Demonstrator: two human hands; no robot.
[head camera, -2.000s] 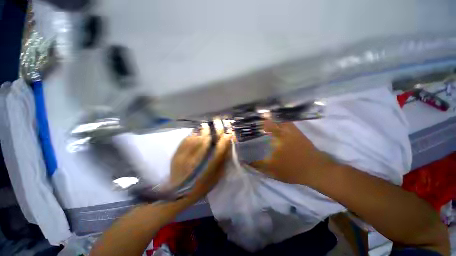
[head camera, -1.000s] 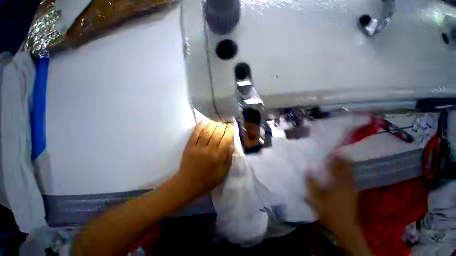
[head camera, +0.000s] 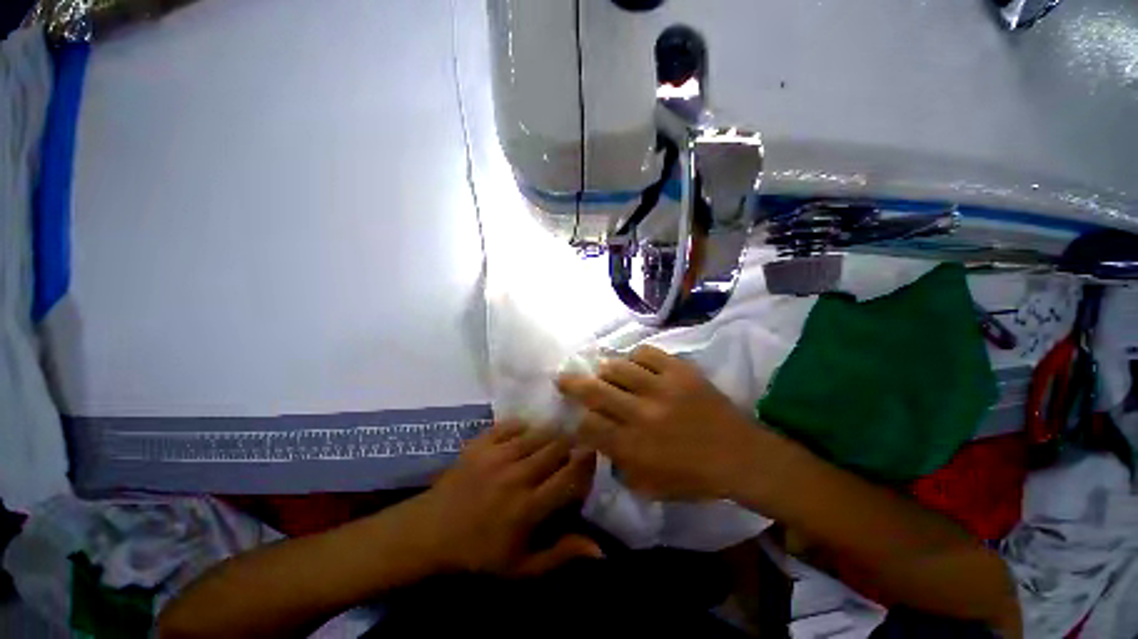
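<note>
The white fabric garment piece (head camera: 680, 518) lies bunched at the table's front edge, below and right of the needle area. My left hand (head camera: 509, 493) holds its near left part at the edge. My right hand (head camera: 661, 424) pinches the cloth just beside my left, fingertips close together. A green fabric panel (head camera: 886, 375) lies spread to the right of my right forearm. The sewing machine head (head camera: 874, 100) stands above, with its chrome guard (head camera: 724, 225) in front. The needle and presser foot are hidden by glare and the guard.
Scissors (head camera: 1061, 387) lie at the far right, with snips (head camera: 996, 327) beside the green panel. White strips (head camera: 25, 287) and a blue strip (head camera: 59, 175) run down the left. A grey ruler strip (head camera: 287, 443) edges the table. Red cloth (head camera: 980, 487) is heaped below.
My right hand has come from the right to the cloth beside my left. My left hand has moved down from the needle area. The green panel now shows at right.
</note>
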